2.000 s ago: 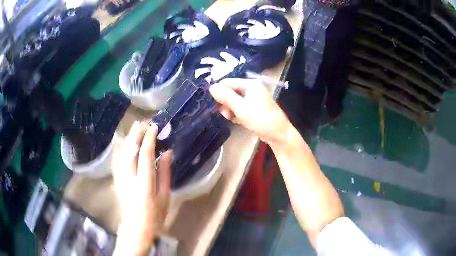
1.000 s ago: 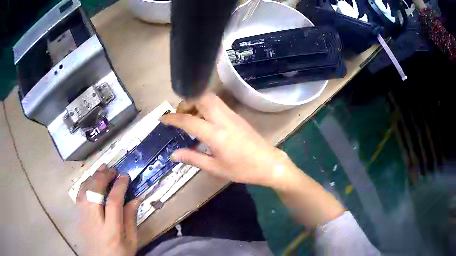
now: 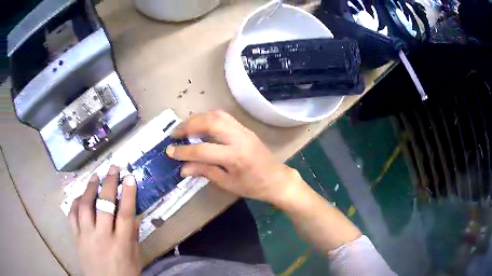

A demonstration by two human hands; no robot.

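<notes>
A long black plastic housing (image 3: 157,175) with a bluish shine lies in the white holding fixture (image 3: 154,128) near the bench edge. My left hand (image 3: 108,218), with a white band on one finger, rests on the housing's left end and the fixture, fingertips on them. My right hand (image 3: 229,153) reaches in from the right, its thumb and fingers on the housing's upper right end. Parts of the housing are hidden under both hands.
A grey metal screw feeder (image 3: 48,132) stands behind the fixture at the left. A white tub (image 3: 234,75) holds black housings (image 3: 302,67). Another white tub (image 3: 178,9) is at the top edge. Tiny screws (image 3: 186,91) lie on the bench. Round black units (image 3: 364,16) are beyond. A white strip (image 3: 414,75) hangs at the edge.
The view first swung from the tubs and round units to the fixture. The dark cylinder above my right hand has left the view. Both hands remain at the housing, with fingers slightly shifted.
</notes>
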